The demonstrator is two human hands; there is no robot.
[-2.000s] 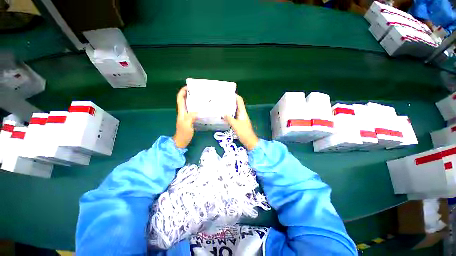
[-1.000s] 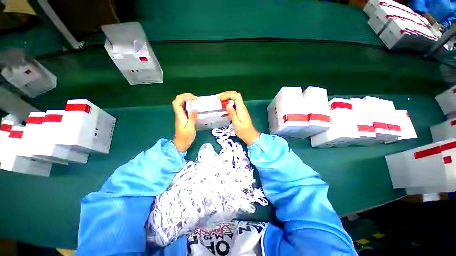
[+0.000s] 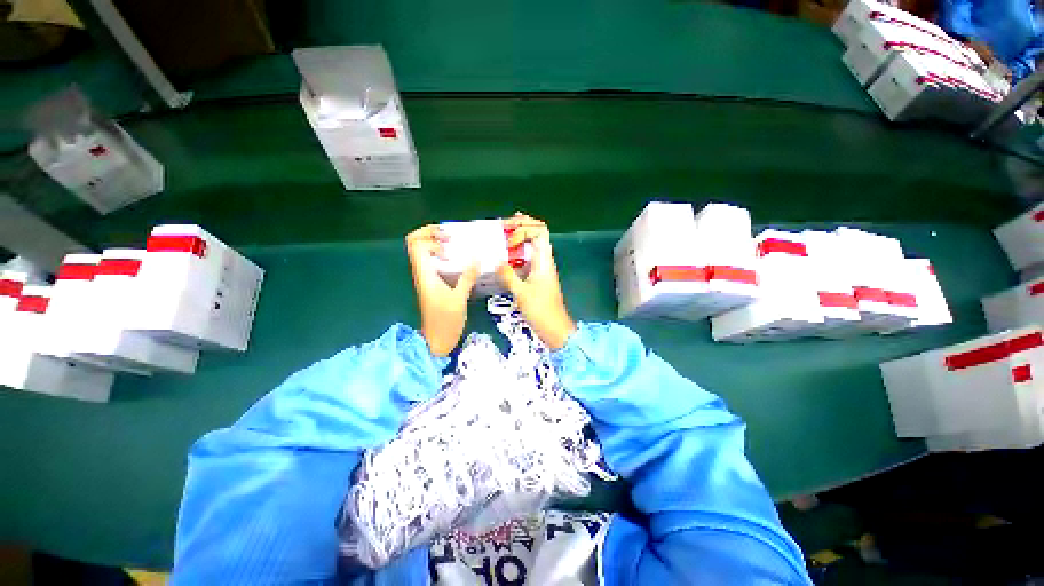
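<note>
A white retail box (image 3: 472, 242) with a red band at its right end is held between both hands, just beyond the heap. My left hand (image 3: 440, 286) grips its left side, thumb on the near side. My right hand (image 3: 535, 278) grips its right side, fingers over the red band. The box's lid looks closed, though fingers hide part of it. A tangled heap of white looped accessories (image 3: 475, 441) lies between my forearms, its top end close below the box.
Open boxes stand on the belt (image 3: 515, 160), one ahead-left (image 3: 369, 137) and one at far left (image 3: 101, 166). Closed boxes stand in rows left (image 3: 183, 286) and right (image 3: 675, 258). Larger cartons (image 3: 973, 389) are at the right edge. A person's blue sleeve (image 3: 996, 29) shows top right.
The held box has turned from showing a broad white face to a narrower one with the red band. My thumbs have moved closer together. The open boxes on the belt have moved right.
</note>
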